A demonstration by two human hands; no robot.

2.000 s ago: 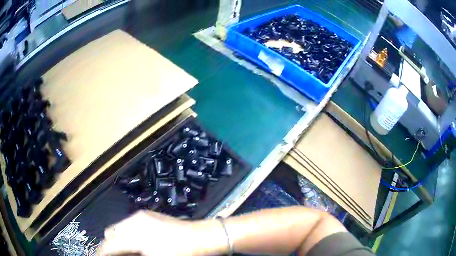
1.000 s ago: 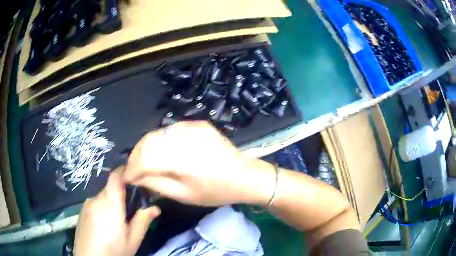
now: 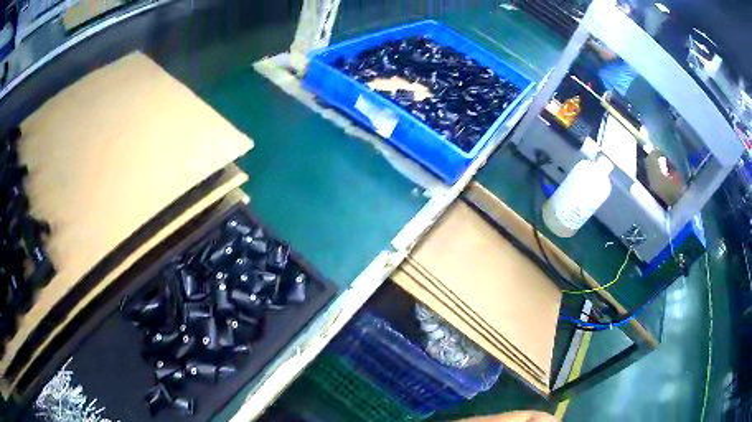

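Neither of my hands shows. Only a thin strip of bare skin, seemingly my right arm, is at the bottom edge. A heap of glossy black moulded parts (image 3: 221,284) with pale-ringed round holes lies on the black tray (image 3: 111,350). A pile of thin silver-white metal pins (image 3: 66,400) lies at the tray's lower left, cut off by the picture edge. Black assemblies (image 3: 25,247) stand close together on a tan cardboard sheet (image 3: 132,148) at the far left, partly out of the picture.
A blue bin (image 3: 386,124) of small black parts stands on the green bench (image 3: 330,194). Beyond the worn bench edge (image 3: 363,280) are leaning cardboard sheets (image 3: 495,284), a white bottle (image 3: 579,196), cables and a grey machine frame. Dark blue and green crates (image 3: 375,363) sit below.
The view has swung to the right and tilted. Both hands, seen together over the bench edge a second ago with a dark part between them, have left the picture.
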